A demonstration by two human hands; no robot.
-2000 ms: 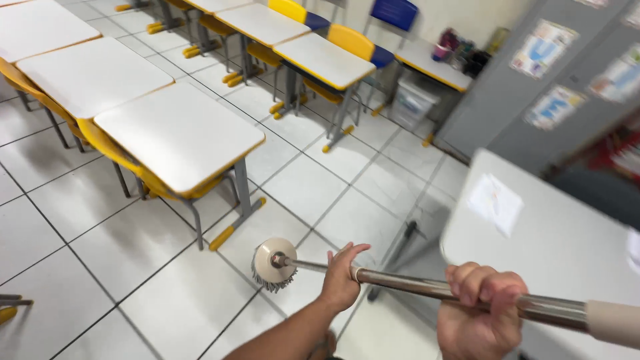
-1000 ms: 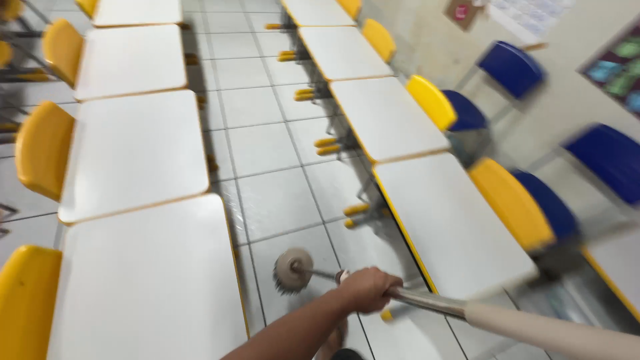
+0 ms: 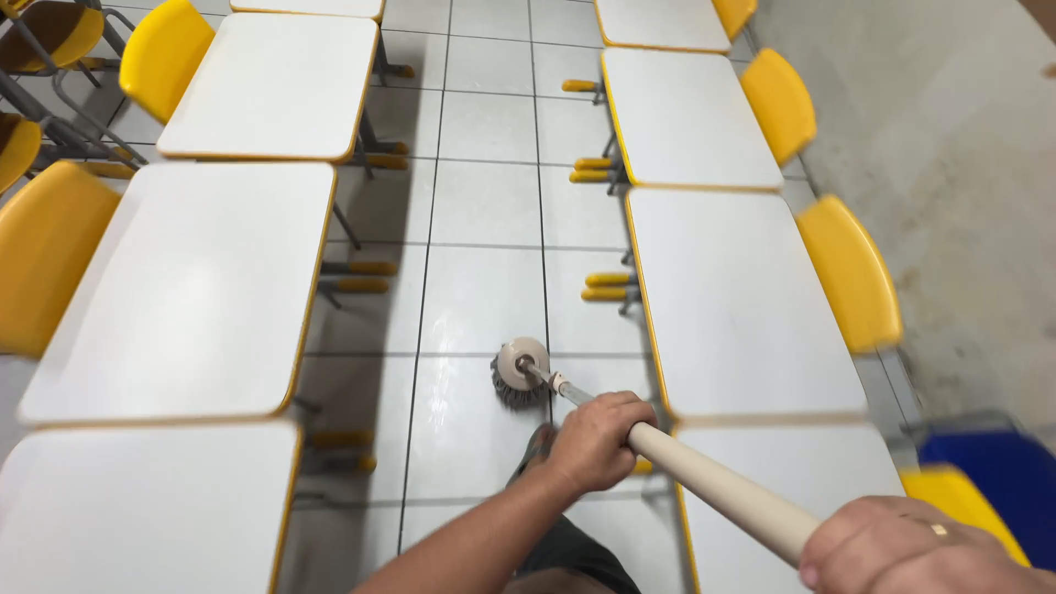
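Observation:
A spin mop [image 3: 523,365] with a round beige head and short grey strands hangs or rests over the white tile floor, in the lower middle of the view; whether it touches the tiles I cannot tell. My left hand [image 3: 605,441] is closed around the lower part of its handle, where the metal tube meets the beige sleeve. At the lower right, my right hand [image 3: 920,544] wraps the upper beige part of the handle [image 3: 734,491] and wears a ring. The handle slants from the mop head up toward the lower right corner.
Rows of white desks with yellow edges line the aisle, left [image 3: 198,289] and right [image 3: 742,297]. Yellow-tipped desk feet [image 3: 606,293] stick out into the tiled aisle [image 3: 487,289]. Yellow chairs [image 3: 850,272] stand by the right wall [image 3: 949,165], a blue chair [image 3: 990,487] lower right.
The view has turned and moved from the grey lockers to the aisle between desk rows. Both hands were on the handle two seconds ago; the right hand, unseen one second ago, shows again.

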